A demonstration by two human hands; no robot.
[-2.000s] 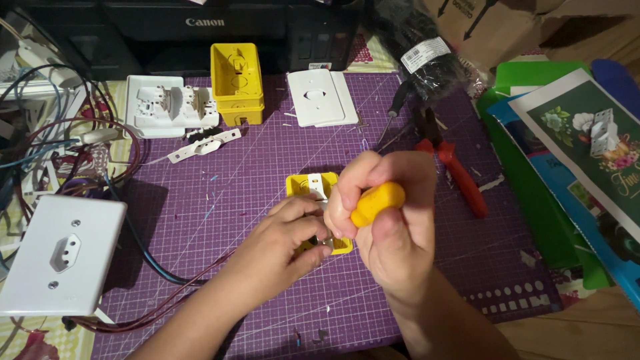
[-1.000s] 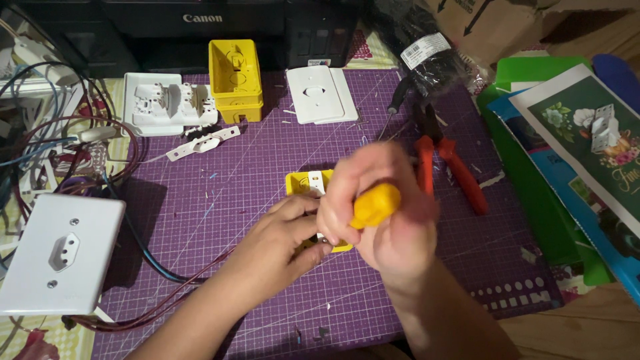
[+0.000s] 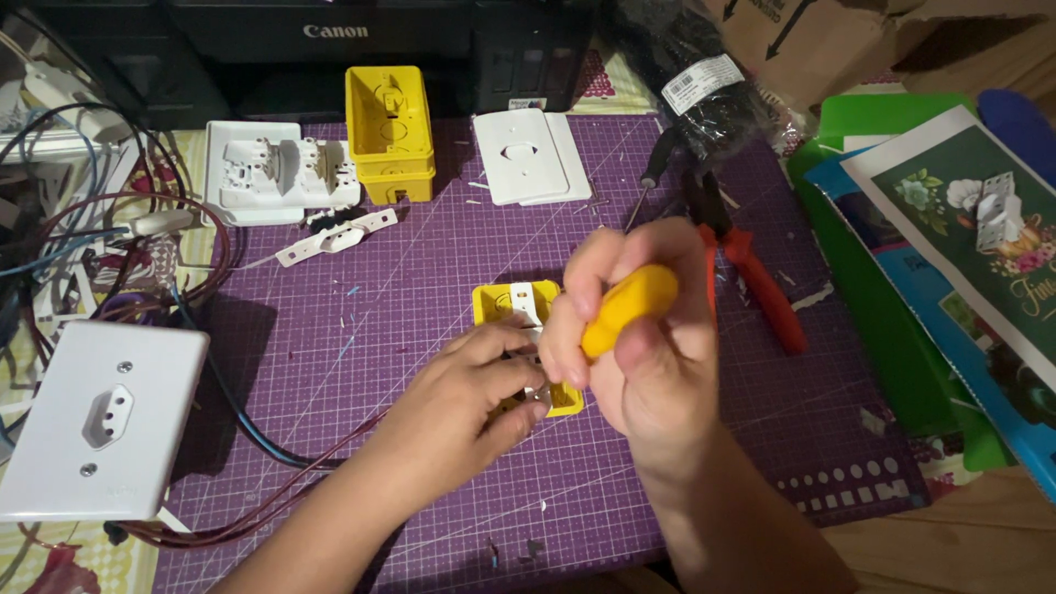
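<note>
A yellow plastic electrical box (image 3: 568, 399) lies on the purple cutting mat, with a white socket module (image 3: 523, 299) seated in it. My left hand (image 3: 462, 396) rests over the box, its fingers and thumb on the module's sides; the fingers cover much of the module. Above the box's right side, my right hand (image 3: 652, 330) is closed around the yellow handle (image 3: 631, 307) of a tool, likely a screwdriver. Its shaft and tip are hidden behind the hand, so contact with the module cannot be told.
Stacked yellow boxes (image 3: 389, 124), socket parts (image 3: 285, 173) and white cover plates (image 3: 532, 157) lie at the back before a black printer (image 3: 330, 66). Red-handled pliers (image 3: 763, 289) and a dark-handled screwdriver (image 3: 652, 169) are at right. A white outlet plate (image 3: 103, 421) and wires are at left.
My right hand has turned about the yellow handle, whose angle differs from one and two seconds ago. My left hand stays at the box.
</note>
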